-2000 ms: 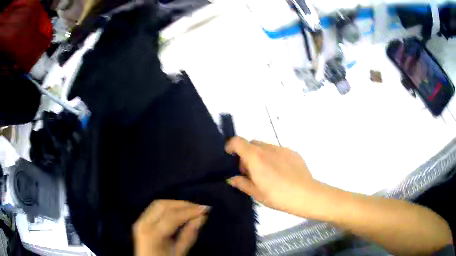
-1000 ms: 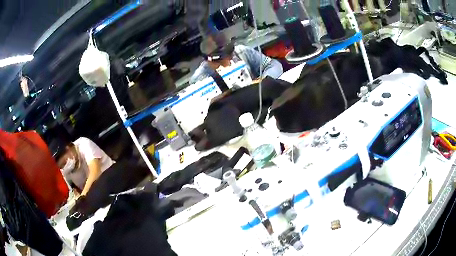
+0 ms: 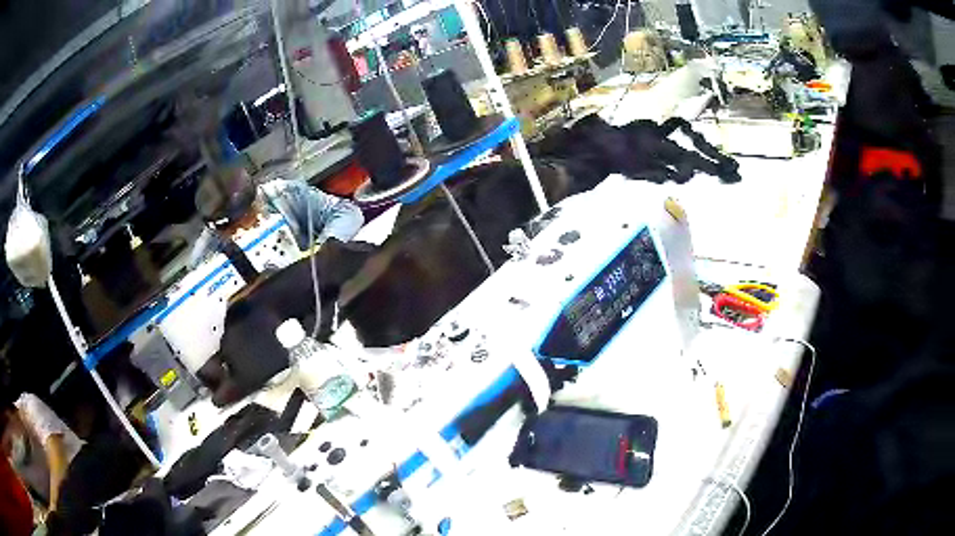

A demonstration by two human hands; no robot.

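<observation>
Neither of my hands is in the picture. The white sewing machine [image 3: 618, 361] with a blue stripe and a dark control panel lies nearest in front of me. Its needle end is at the bottom left, partly cut off by the lower edge. A black smartphone [image 3: 586, 445] lies on the table in front of the machine. Scissors with red handles [image 3: 738, 310] and a tool with yellow handles [image 3: 756, 295] lie right of the machine. A black cloth [image 3: 136, 513] shows at the lower left edge.
Dark cloth [image 3: 419, 272] is heaped behind the machine. Black thread cones [image 3: 450, 105] stand on a rack beyond it. A person [image 3: 304, 209] sits at another machine, and another person [image 3: 47, 440] is at the left edge. A thin white cable [image 3: 804, 419] hangs over the table's right edge.
The view has swung up and to the right. The garment and both hands, seen two seconds ago, have left the picture. The phone and machine now appear further left than one second ago.
</observation>
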